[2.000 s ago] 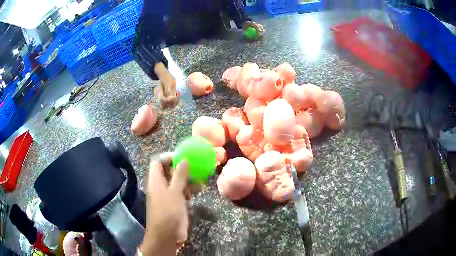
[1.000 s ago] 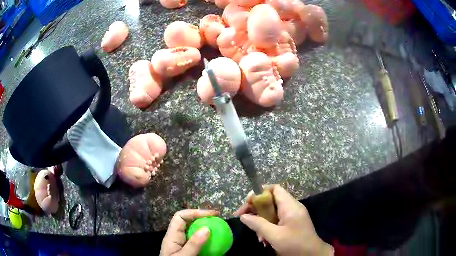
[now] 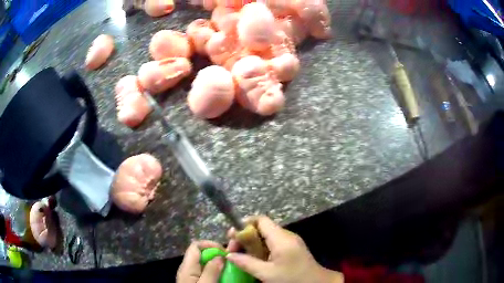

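My left hand (image 3: 201, 265) holds a bright green rounded toy part (image 3: 235, 272) at the bottom of the view, past the bench's front edge. My right hand (image 3: 284, 257) grips the wooden handle of a long hand tool (image 3: 193, 160). Its silver barrel points up and left over the bench, away from the green part. The right fingers are close to the green part; whether they touch is unclear. The green part is largely covered by fingers and cut off by the lower edge.
Pink toy parts (image 3: 211, 92) are piled on the speckled bench (image 3: 309, 149), with others apart at left. A black handled object (image 3: 38, 130) with a grey-white cloth (image 3: 85, 174) stands left. Spare wooden-handled tools (image 3: 406, 91) lie right. Small black scissors (image 3: 73, 249) lie lower left.
The green part came from over the bench down to the front edge. The tool, now in my right hand, has swung its tip left. Both hands have drawn closer together.
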